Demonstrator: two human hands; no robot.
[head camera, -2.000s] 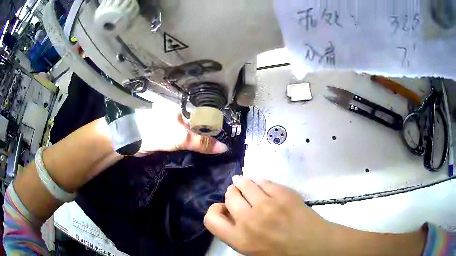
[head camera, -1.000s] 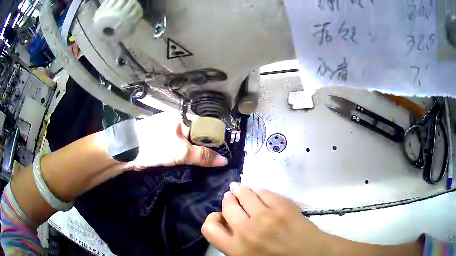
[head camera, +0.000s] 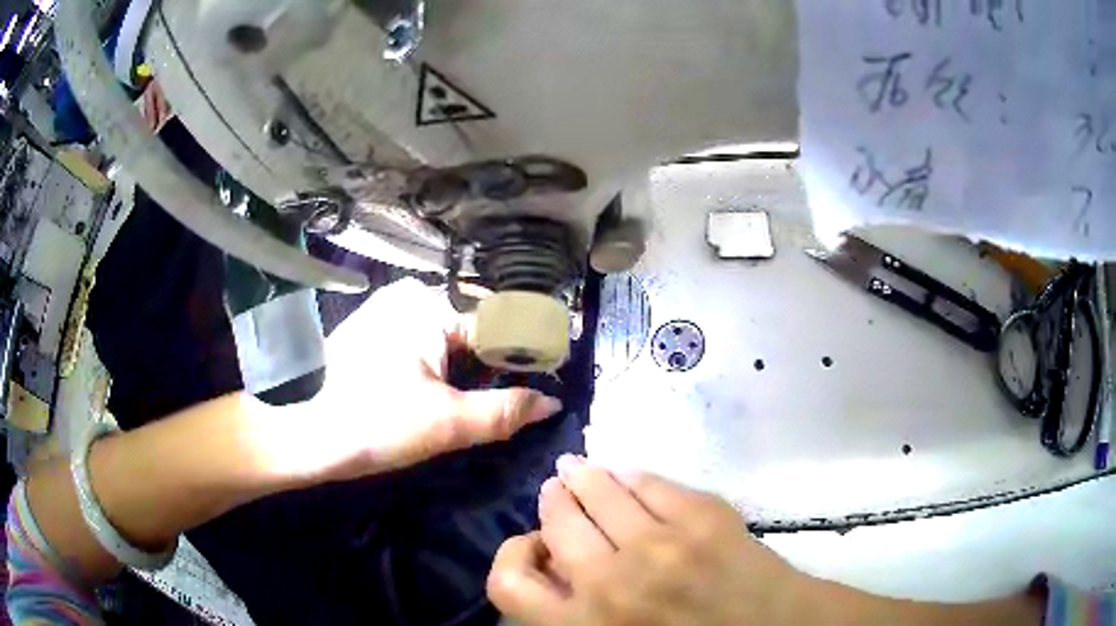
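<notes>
The dark navy garment (head camera: 428, 520) lies over the left of the machine bed and table. Its edge runs up beside the needle plate (head camera: 622, 320). My left hand (head camera: 398, 391) lies on the cloth left of the tension knob (head camera: 523, 330), thumb pointing right near the edge; its fingers are partly hidden behind the knob. My right hand (head camera: 636, 538) pinches the garment's edge between thumb and fingertips below the needle area. The presser foot is mostly hidden behind the knob.
The machine head (head camera: 612, 86) fills the top. A paper note (head camera: 955, 135) hangs upper right. Thread snips (head camera: 918, 294), scissors (head camera: 1052, 355), an orange-brown handle (head camera: 1016, 263) and a pale square (head camera: 739, 234) lie on the bed. The lamp (head camera: 275, 330) stands behind my left wrist.
The view has shifted, so the note sits further right. My left hand has shifted slightly down and away from the lamp. My right hand keeps its pinch near the same place.
</notes>
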